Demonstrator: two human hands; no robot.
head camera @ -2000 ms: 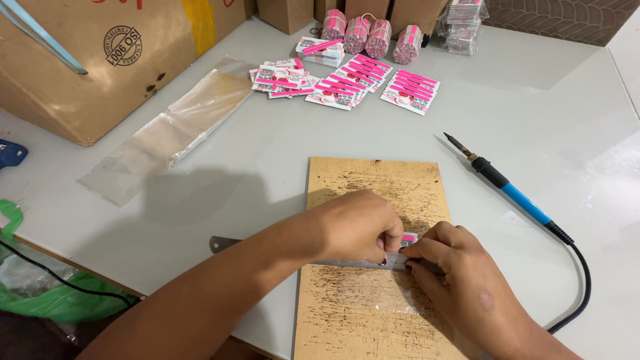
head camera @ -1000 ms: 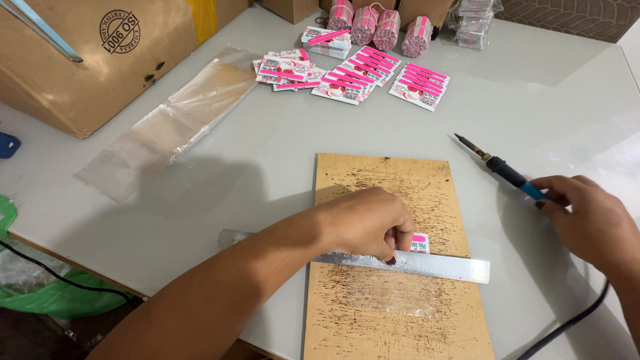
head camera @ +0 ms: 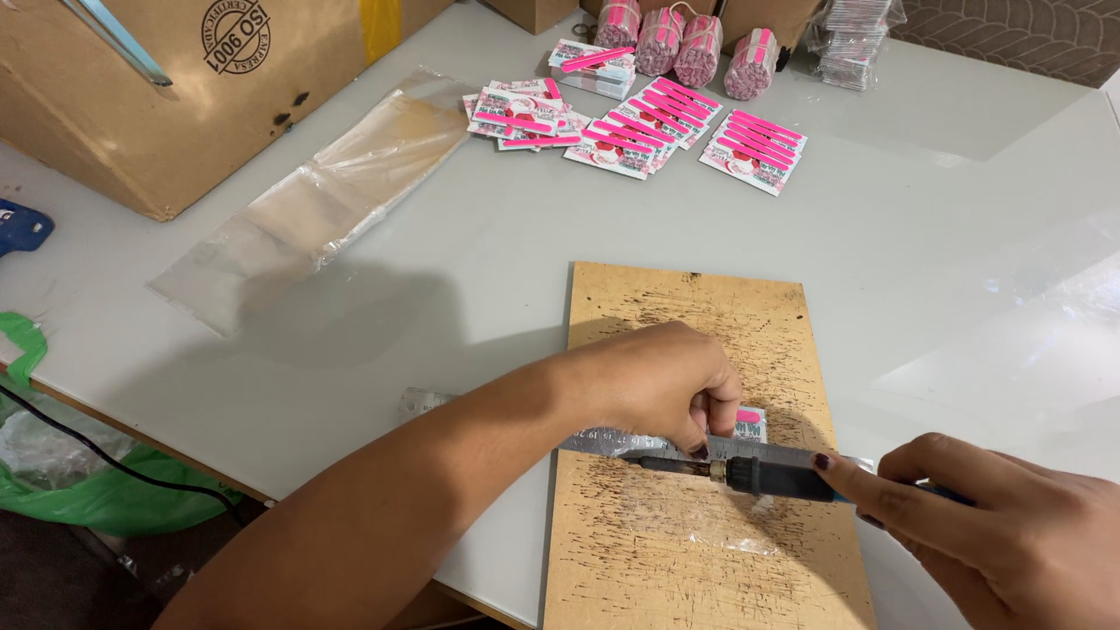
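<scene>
My left hand [head camera: 669,385] presses with its fingertips on a metal ruler [head camera: 787,453], which lies across a scorched wooden board [head camera: 700,577]. Just behind the ruler, partly hidden by that hand, is a small printed card with a pink nail file [head camera: 748,416]. Clear plastic film [head camera: 726,534] lies on the board in front of the ruler. My right hand [head camera: 997,516] holds a soldering iron [head camera: 779,479] by its handle, with the index finger along it. The iron's metal tip points left and lies along the ruler's near edge.
Printed cards with pink nail files [head camera: 754,150] lie at the back, near tied bundles of files [head camera: 700,52] and a wrapped stack [head camera: 850,44]. A long clear plastic sleeve [head camera: 324,201] lies beside a cardboard box [head camera: 175,114]. A green bag [head camera: 122,499] is below the table's left edge.
My right hand has left the ruler, picked up the soldering iron from the table at the right, and brought it to the ruler's near edge. My left hand stays on the ruler.
</scene>
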